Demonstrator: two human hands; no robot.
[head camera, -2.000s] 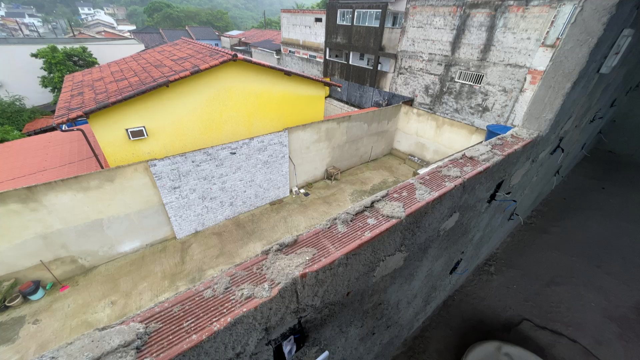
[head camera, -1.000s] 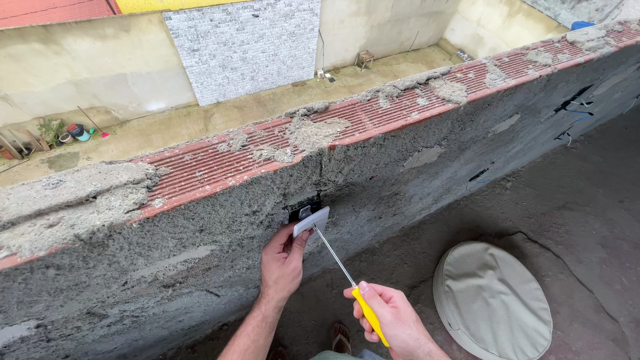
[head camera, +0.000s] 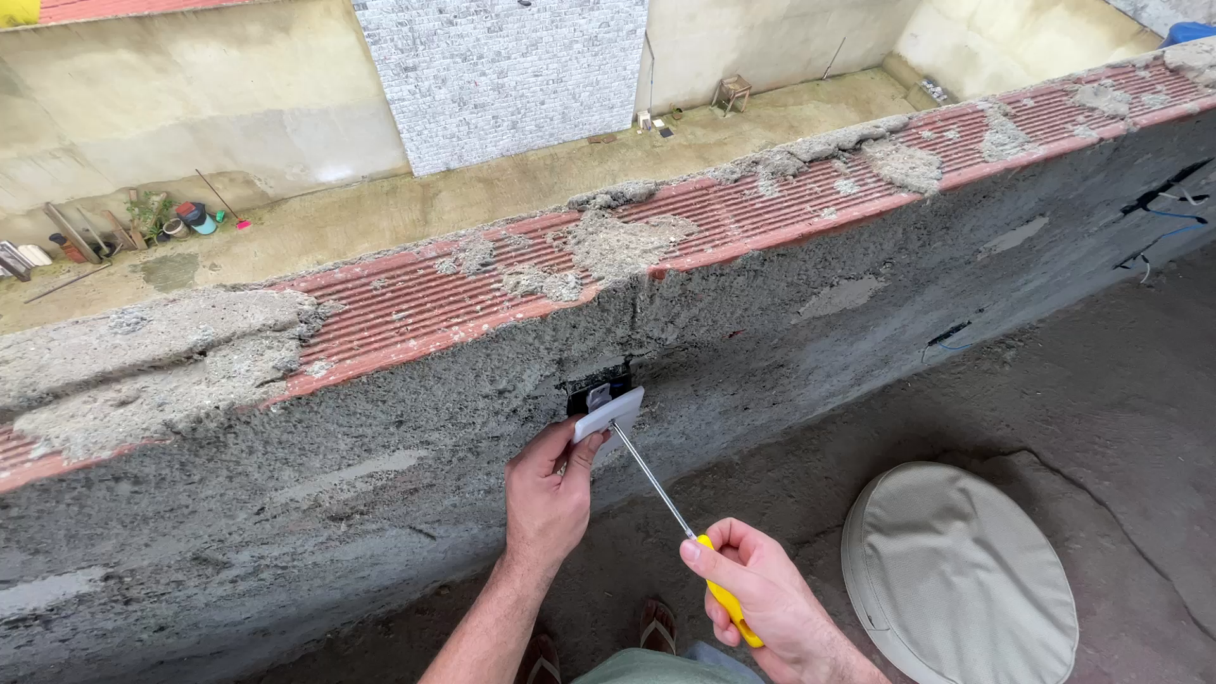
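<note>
My left hand (head camera: 553, 484) holds a white plastic cover plate (head camera: 610, 418) by its lower left edge, tilted out from the wall. Behind the plate, a dark electrical box opening (head camera: 598, 386) is set in the rough cement wall, with something white partly showing inside it. In my right hand (head camera: 760, 594) is a screwdriver (head camera: 727, 598) with a yellow handle and a long metal shaft. Its tip meets the front of the plate near the middle; the screw head there is too small to make out.
Ribbed red clay blocks with mortar lumps (head camera: 456, 294) top the low wall. A round beige fabric-covered object (head camera: 959, 570) stands on the dark floor at right. Further along the wall are openings with loose wires (head camera: 1173, 204). Beyond lies a lower yard (head camera: 361, 223).
The view has swung down from the rooftops to the wall. Both hands, absent from the oldest frame, have come into view with the plate and screwdriver. Since one second ago their hold looks the same.
</note>
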